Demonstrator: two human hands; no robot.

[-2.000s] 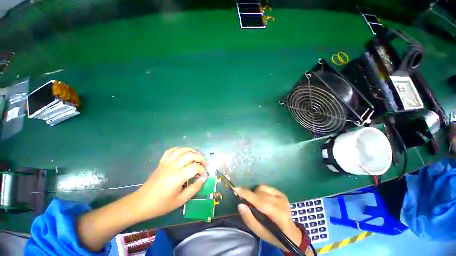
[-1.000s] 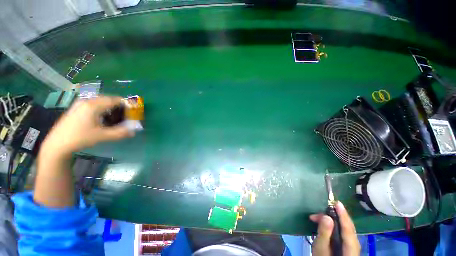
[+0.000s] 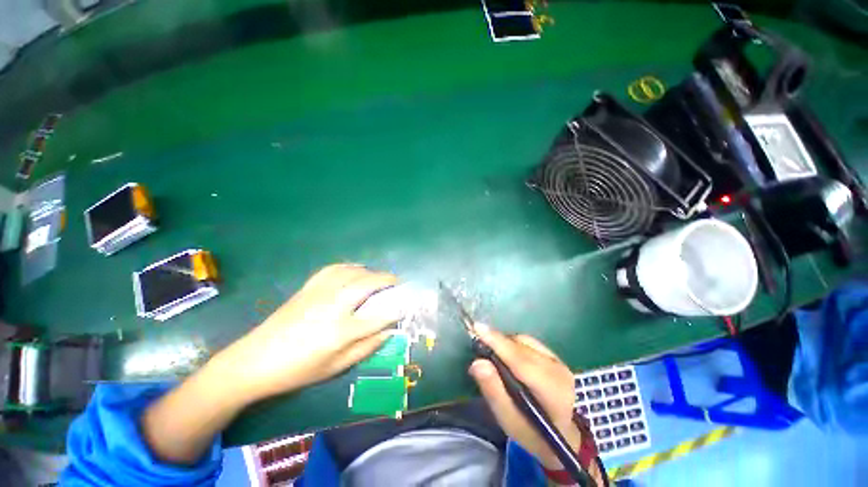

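A green circuit board panel (image 3: 379,395) lies at the front edge of the green bench, with gold tabs on its right side. My left hand (image 3: 328,319) lies over its upper end, fingers bent down in bright glare. Whether it holds something is hidden. My right hand (image 3: 523,376) grips the black soldering iron (image 3: 522,398), its metal tip pointing up and left, just right of my left fingers. Two stacks of display modules, one farther (image 3: 116,221) and one nearer (image 3: 173,284), stand at the left with orange flex strips.
A solder reel (image 3: 30,373) is at the left edge. A fume fan (image 3: 601,190), a white cup-shaped container (image 3: 709,268) and a black soldering station (image 3: 780,147) stand at the right. Finished panels (image 3: 512,21) lie at the far side. A blue sleeve (image 3: 833,357) shows at right.
My left hand has moved from the stacks at the left back to the board. My right hand has brought the iron left toward it. Two module stacks now stand apart; the view has shifted.
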